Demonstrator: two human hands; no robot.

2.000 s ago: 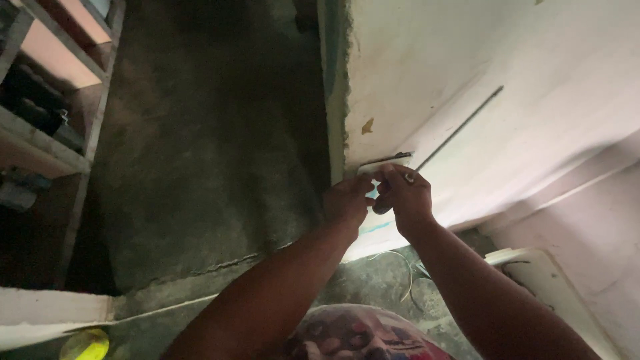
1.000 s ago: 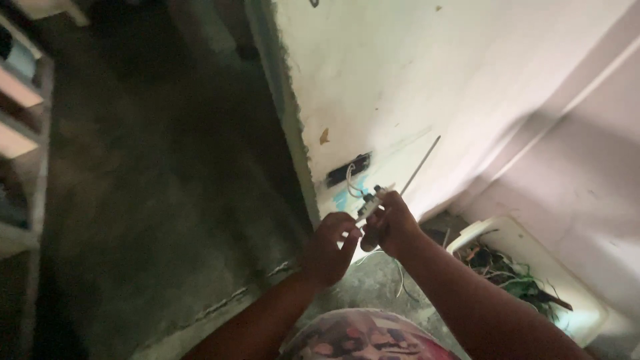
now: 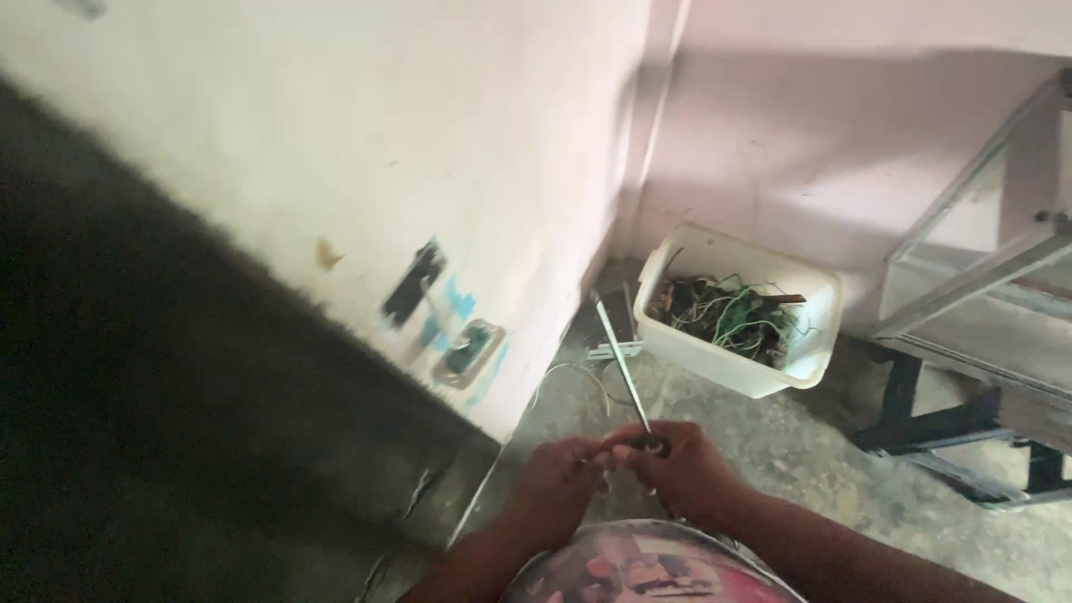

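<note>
My right hand (image 3: 682, 469) is closed around the handle end of a long thin metal screwdriver (image 3: 621, 360), whose shaft points up and away. My left hand (image 3: 561, 481) is beside it, fingertips meeting those of the right hand; whether something small is between them cannot be told. Up and to the left, a switch or socket plate (image 3: 471, 353) hangs by pale wires (image 3: 444, 310) against the white wall. Above it is a dark rectangular wall box opening (image 3: 413, 283), with blue paint marks around it.
A white plastic tub (image 3: 712, 356) holding tangled wires (image 3: 737, 314) stands on the concrete floor by the pink wall. A metal frame or stand (image 3: 980, 260) is at the right. A loose wire (image 3: 578, 368) lies on the floor near the wall's corner.
The plate, between my hands one second ago, now hangs at the wall, let go. My hands are together away from it. The view has swung to the right.
</note>
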